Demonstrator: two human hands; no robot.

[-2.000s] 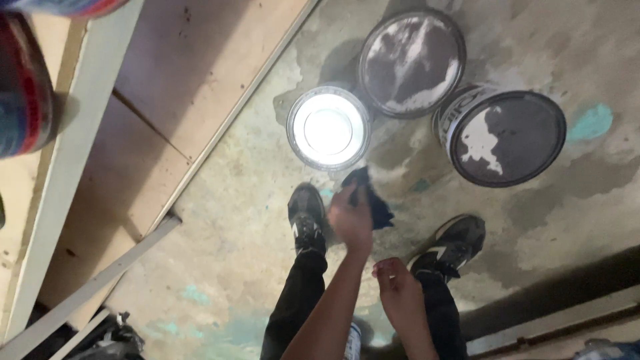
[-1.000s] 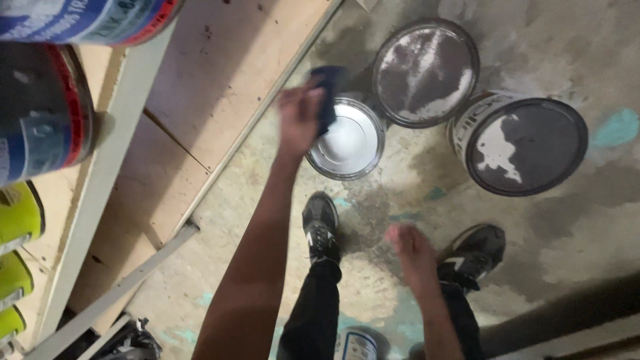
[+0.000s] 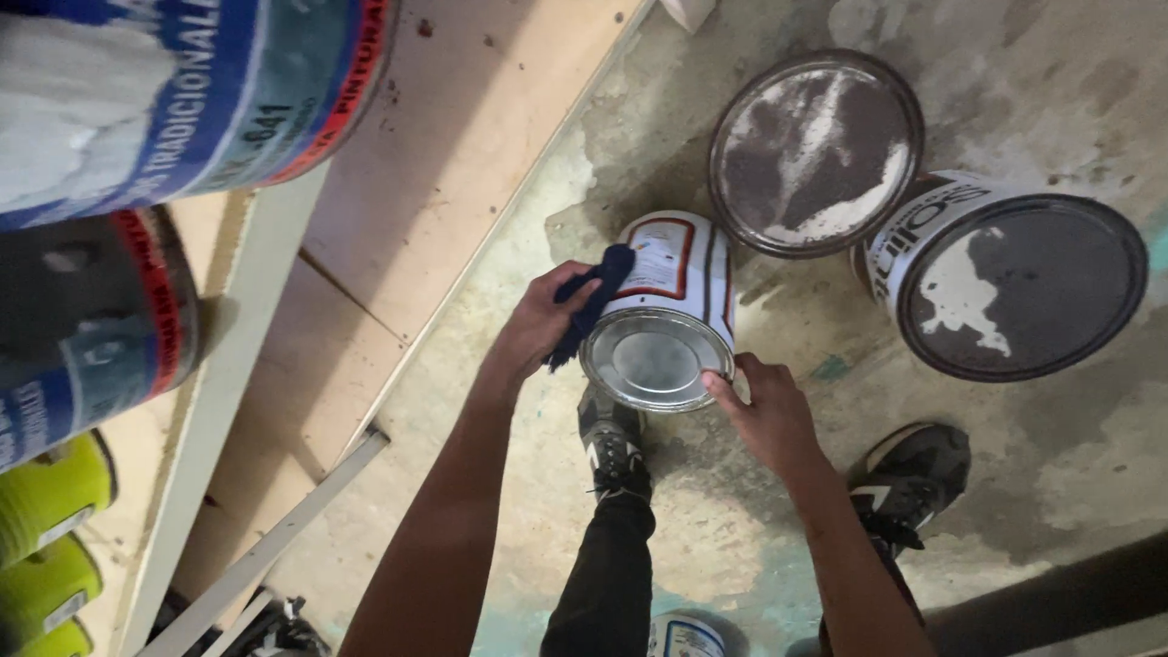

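Observation:
A metal paint can (image 3: 662, 310) with a white, red-bordered label is tilted, one flat round metal end toward me, above my foot. My left hand (image 3: 547, 315) holds a dark blue cloth (image 3: 593, 297) against the left side of the can. The thumb of my right hand (image 3: 762, 406) lies on the rim at the lower right, the fingers around its side; that hand grips the can. Whether the can's far end touches the floor cannot be told.
Two large buckets with dark, white-stained lids (image 3: 817, 155) (image 3: 1022, 287) stand at the upper right. Shelves (image 3: 219, 365) with paint cans (image 3: 82, 319) run along the left. Another can (image 3: 684, 636) is at the bottom, near my feet. A metal bar (image 3: 274, 547) slants at lower left.
The small can stood upright on the floor and is now tilted in my hands. My right hand, earlier apart from it, has taken hold of its rim. The cloth has moved to its side.

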